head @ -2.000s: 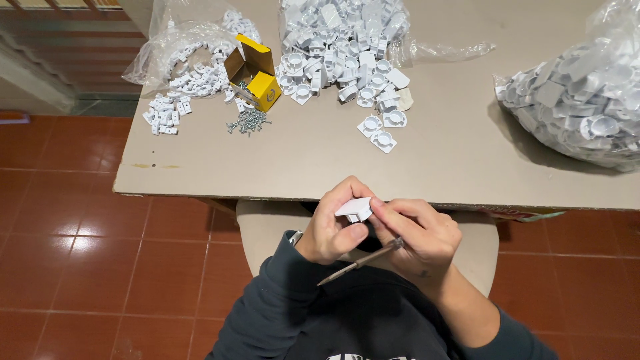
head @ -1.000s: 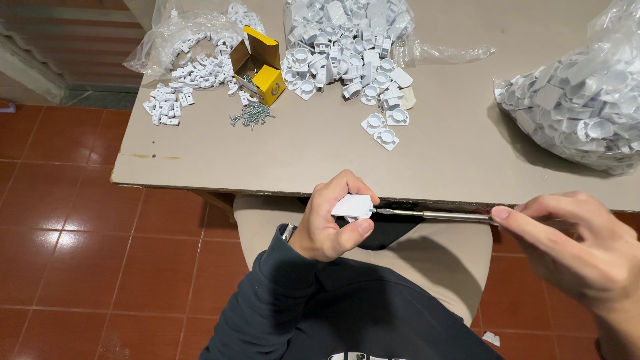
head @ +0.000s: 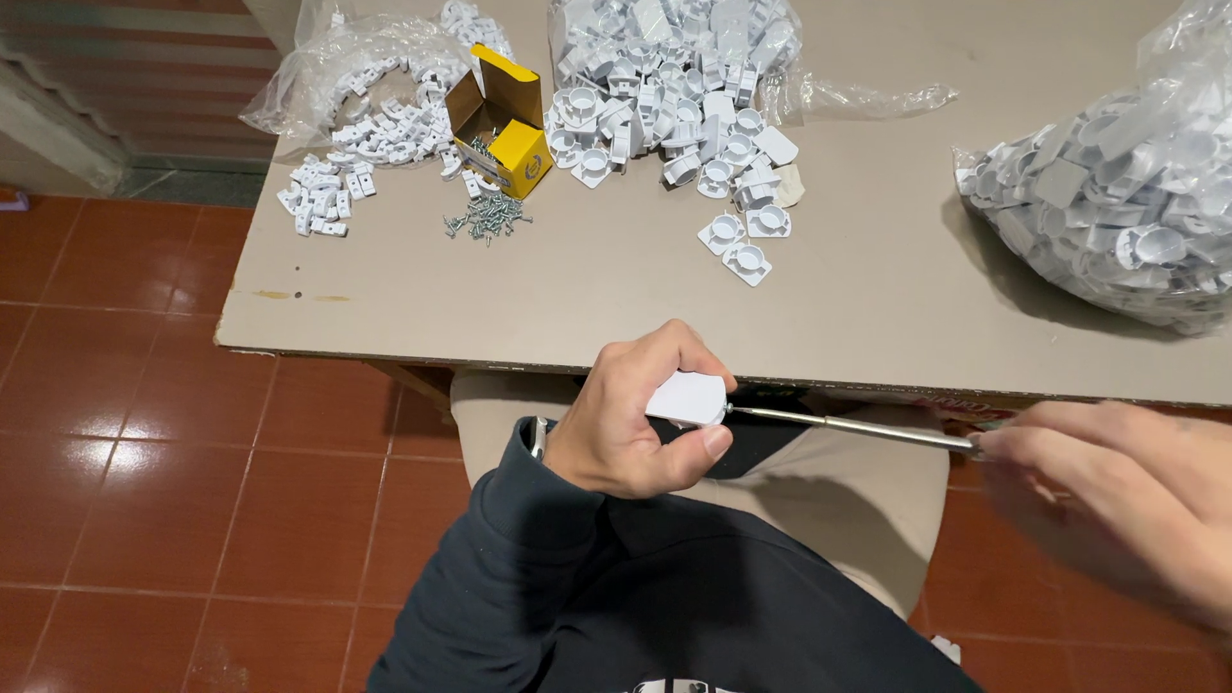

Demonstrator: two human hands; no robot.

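Observation:
My left hand (head: 640,419) grips a white plastic part (head: 689,397) between thumb and fingers, in front of the table edge. A small metal screw (head: 730,408) sticks out of its right end. The tip of a thin screwdriver (head: 866,429) meets the screw head, its metal shaft running off to the right. My right hand (head: 1107,481), blurred, holds the screwdriver at its far end; the fingers hide the handle.
On the table (head: 577,279) lie small white plastic clips (head: 322,197), a yellow cardboard box (head: 520,154) with screws, a pile of screws (head: 489,218) and many white plastic parts (head: 674,96). A full plastic bag (head: 1107,192) stands at right.
Two seconds ago both hands were together at the white part, the screwdriver pointing down-left. Since then my right hand has moved right, and the screwdriver's tip has come to the screw.

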